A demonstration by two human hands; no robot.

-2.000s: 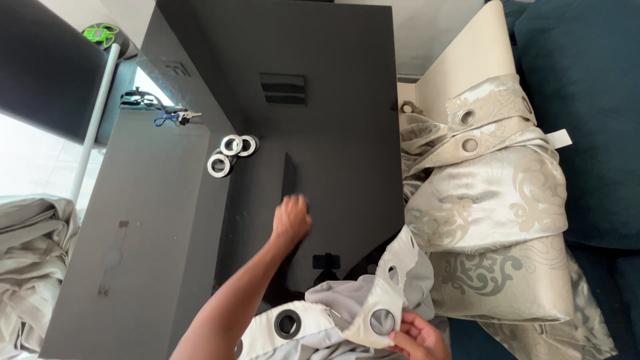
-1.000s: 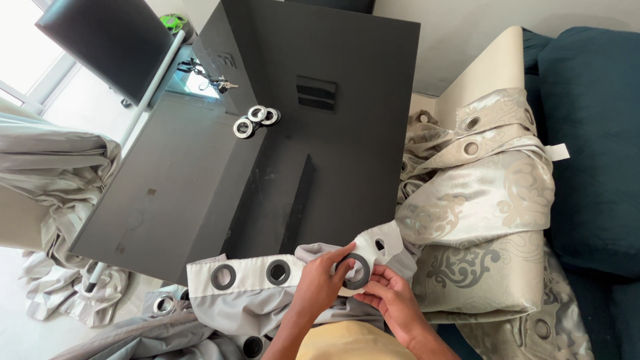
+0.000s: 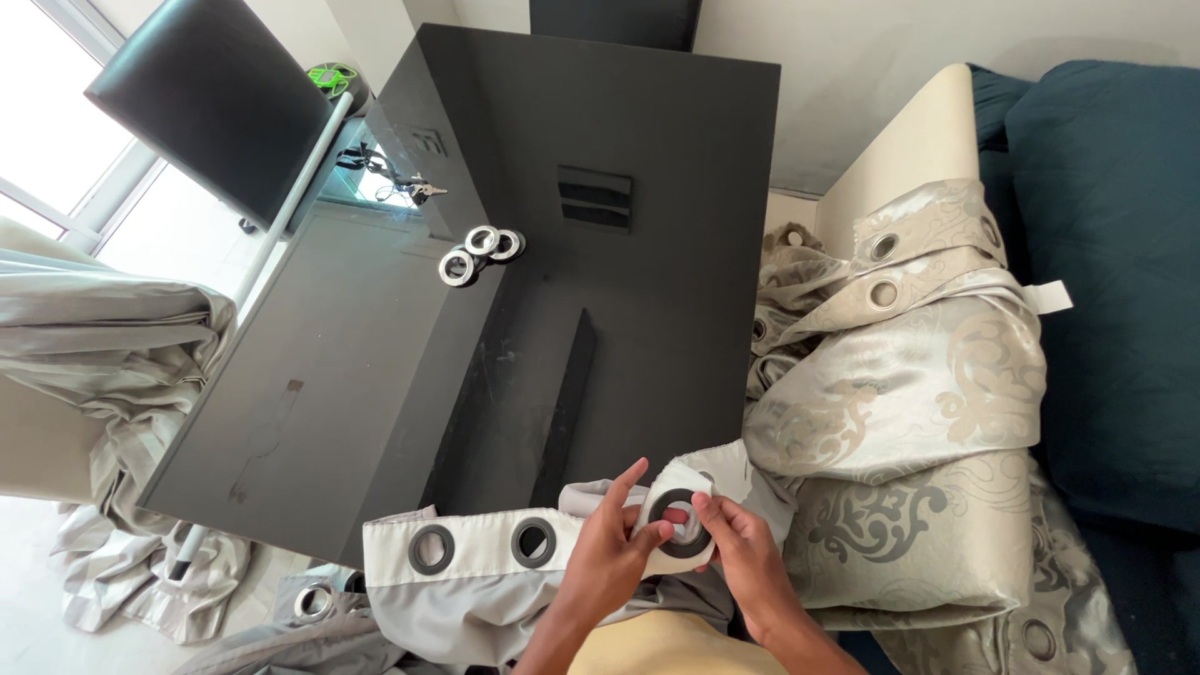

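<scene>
A grey curtain with a white header band lies over the near edge of the glossy black table. Dark grommet rings sit in its band. My left hand holds the band at the left side of one dark grommet ring, with a finger showing in its opening. My right hand grips the same ring at its right side, thumb on the rim. Several loose silver and black grommet rings lie together on the table. Fingers behind the band are hidden.
Patterned satin curtain with grommets is draped over a cream chair at right, beside a dark blue sofa. Keys lie at the table's far left. A black chair and more grey curtain are at left.
My left hand has come from over the table to the curtain band and now holds it with my right hand at a grommet. The view has shifted.
</scene>
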